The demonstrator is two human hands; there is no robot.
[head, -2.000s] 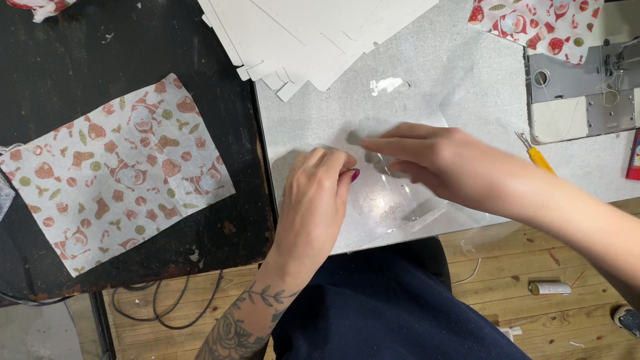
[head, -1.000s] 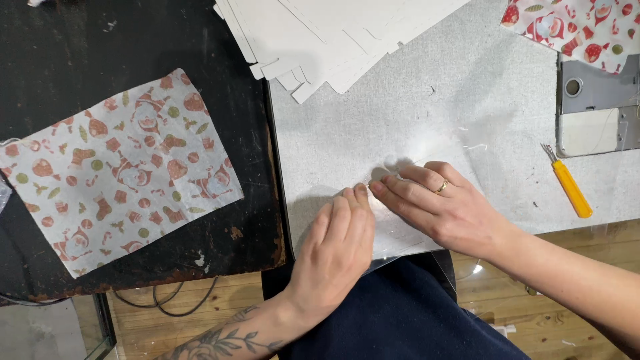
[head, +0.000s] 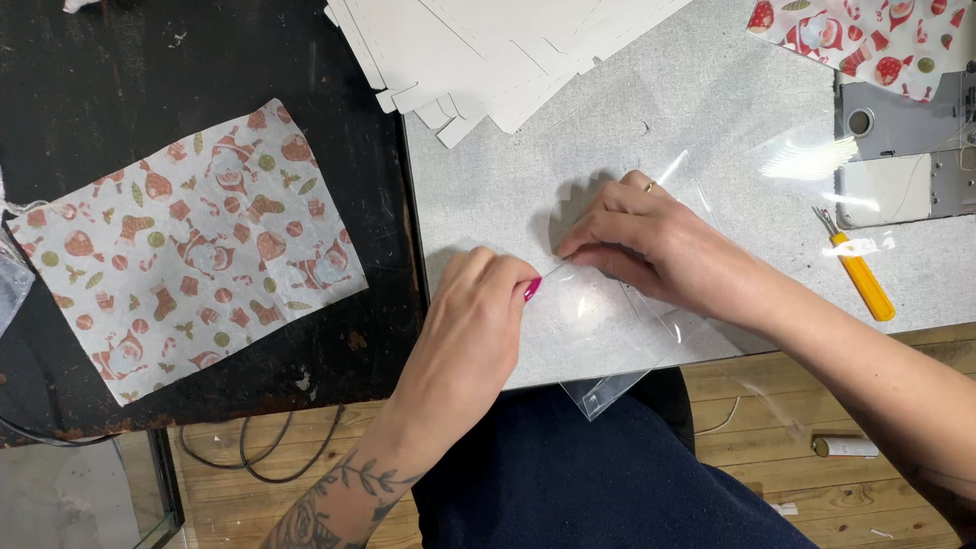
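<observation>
Both hands pinch an edge of a clear plastic sheet (head: 602, 305) above the grey table. My left hand (head: 480, 320) has its thumb and fingers closed on the sheet at the left. Close by on the right, my right hand (head: 640, 236), with a ring on one finger, pinches the same edge. A folded corner of the plastic hangs past the table's front edge over my lap. To the right of my right hand lies a seam ripper with a yellow handle (head: 865, 282).
White cut card sheets (head: 473, 53) lie at the top. Santa-print paper (head: 206, 244) rests on the black table (head: 335, 358); another printed piece (head: 869, 38) lies top right, by the sewing machine bed (head: 900, 145). Cables (head: 263, 473) and a small tube (head: 845, 447) are on the wooden floor.
My hands were close together one second ago and are now slightly apart, with a stretch of plastic edge visible between them. The plastic's folded corner now shows over my lap.
</observation>
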